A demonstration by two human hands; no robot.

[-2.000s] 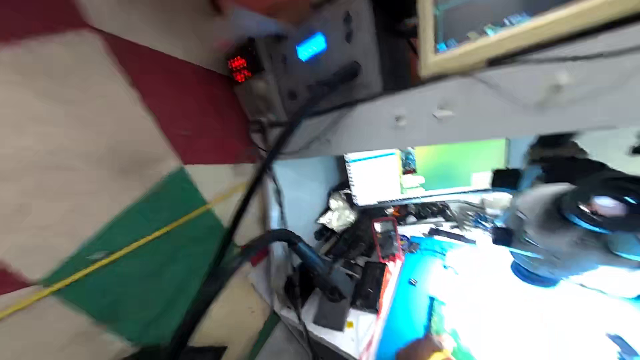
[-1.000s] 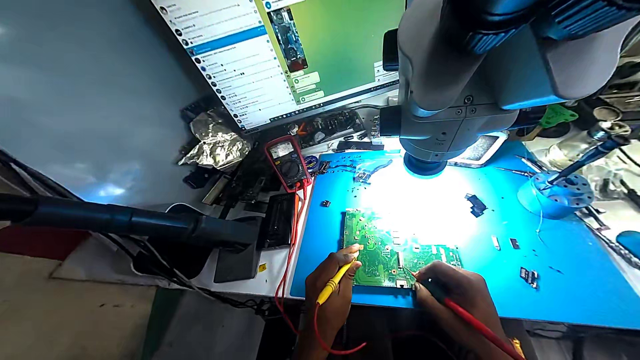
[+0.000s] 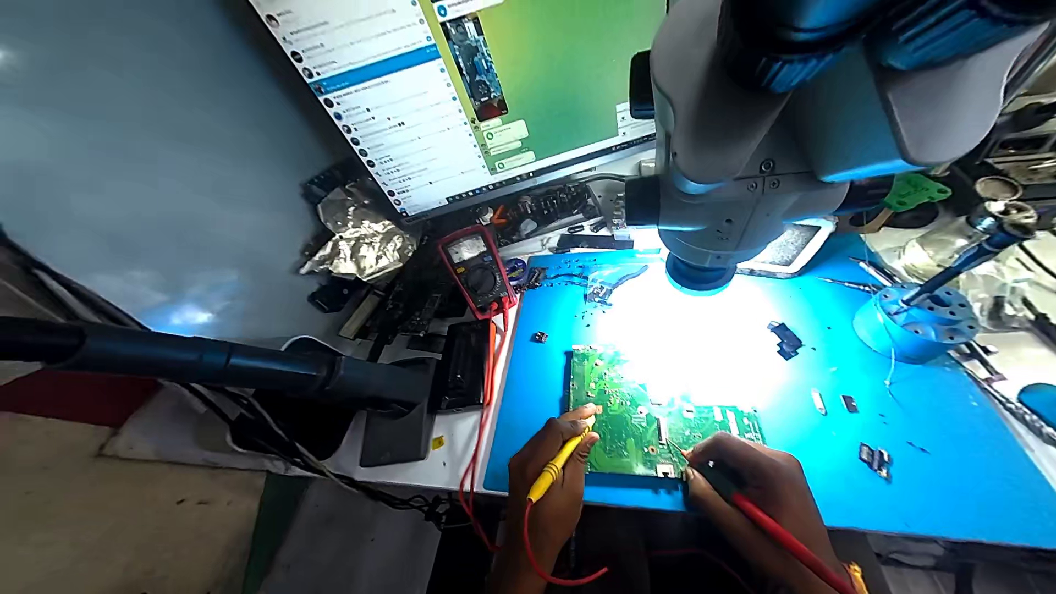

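A green circuit board [image 3: 619,441] lies on the blue work mat [image 3: 528,396], its upper part washed out by bright light. My left hand [image 3: 551,470] grips a yellow test probe [image 3: 557,469] with a red lead, its tip end at the board's left part. In my right hand [image 3: 755,478] is a second probe with a red lead [image 3: 784,536], its thin tip pointing at the board near the lower edge. The red-framed multimeter [image 3: 477,268] stands left of the mat with red leads plugged in. Above the board hangs the microscope [image 3: 705,239].
A blue round tool holder [image 3: 916,322] stands on the right of the mat, with small black parts [image 3: 785,340] nearby. Crumpled foil [image 3: 363,235] and circuit scraps lie below the monitor [image 3: 544,91]. A black tubular arm [image 3: 206,359] reaches in from the left.
The view has swung from the floor and side equipment to the bench. Over the last second both hands have stayed at the board with their probes.
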